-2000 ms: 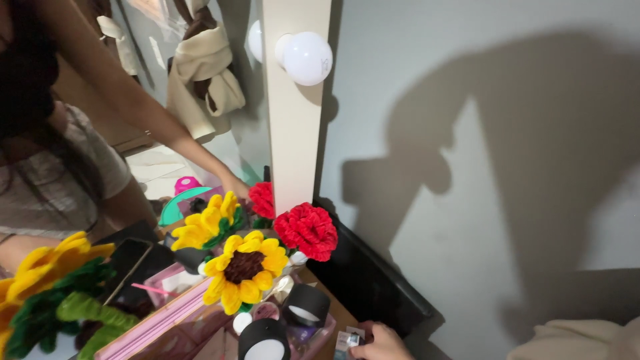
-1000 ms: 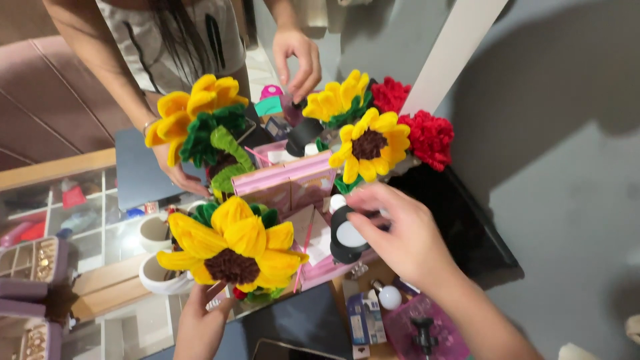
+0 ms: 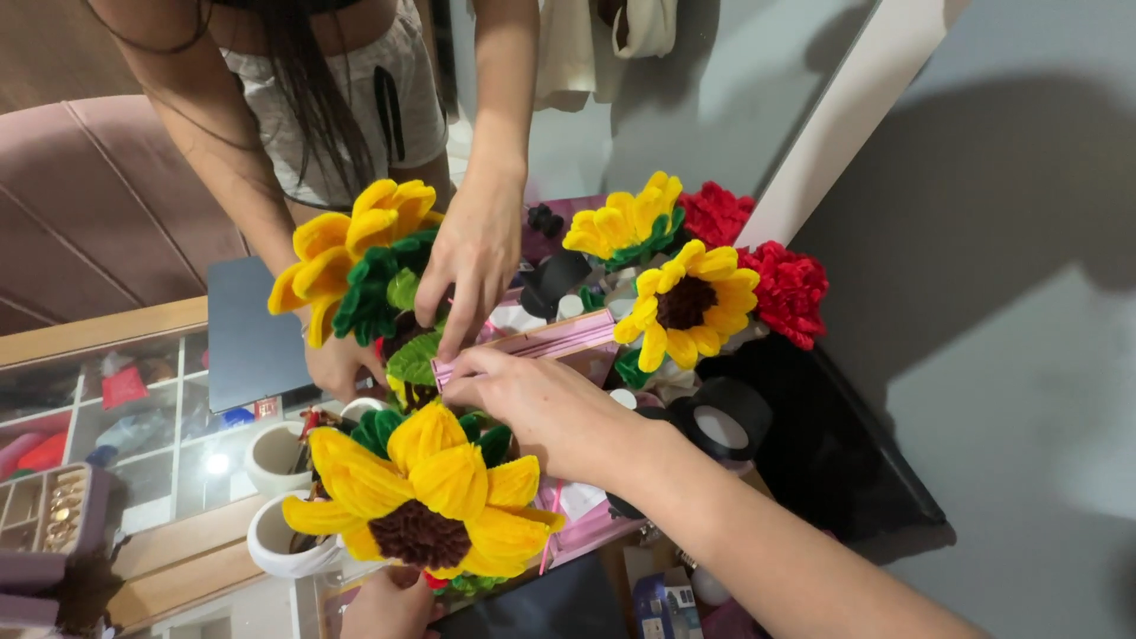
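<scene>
My left hand is at the bottom, just under a large yellow pipe-cleaner sunflower with a brown centre; its fingers are partly hidden by the flower, and its grip is unclear. My right hand reaches from the lower right, fingertips at the end of a pink organizer against the mirror; whether it pinches anything is hidden. To its right stand a smaller yellow sunflower, a red fuzzy flower and a black round-ended object. The mirror repeats the flowers and both hands.
White cups stand left of the large sunflower. A glass-topped drawer with compartments and a jewellery box lie at the left. A small box and a light bulb are at the bottom. A black panel leans by the wall.
My right hand has moved left from the black round-ended object to the end of the pink organizer. My left hand remains beneath the large sunflower. The view has swung left since the earliest frame.
</scene>
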